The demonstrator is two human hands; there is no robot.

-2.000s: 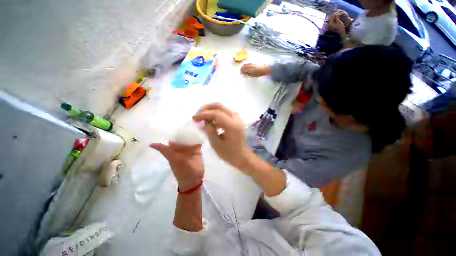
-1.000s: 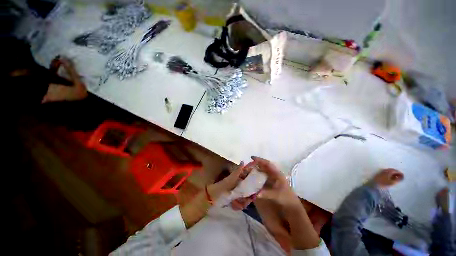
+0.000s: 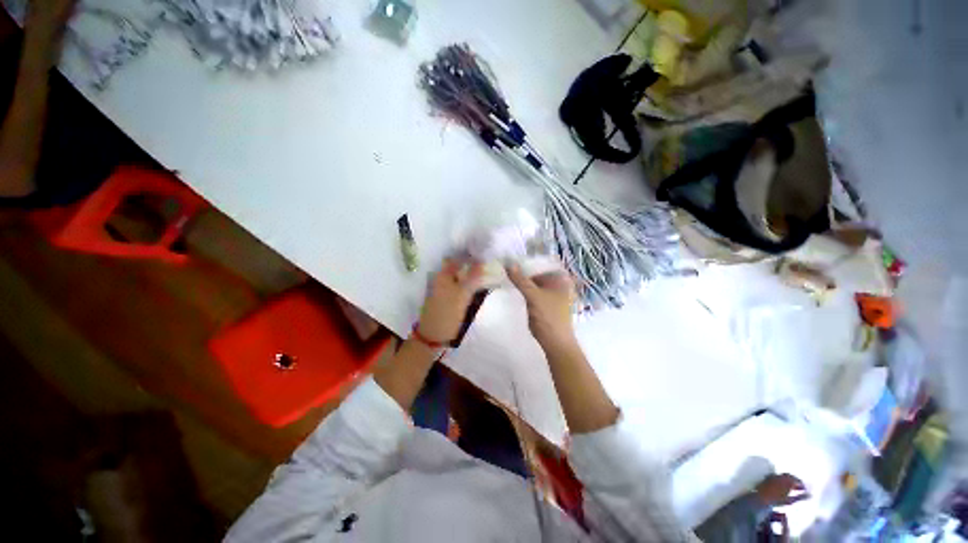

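My left hand, with a red band at the wrist, and my right hand hold a whitish, blurred, crumpled thing, perhaps a small plastic bag, between them. They hold it over the table near its front edge. What is inside it cannot be told. A harness bundle lies just beyond my right hand, its dark reddish wire ends to the upper left and its white ends to the right. Small snips lie left of the hands. A dark phone shows partly between my forearms.
A greenish box and more harness bundles lie at the back left. A tote bag with black handles stands at the back right. Red stools are below the table edge. Another person's arm is far left, and another's hand lower right.
The view has swung towards the left part of the table. My hands have moved from the table's front edge to over the tabletop beside the harness bundle, still holding the whitish thing.
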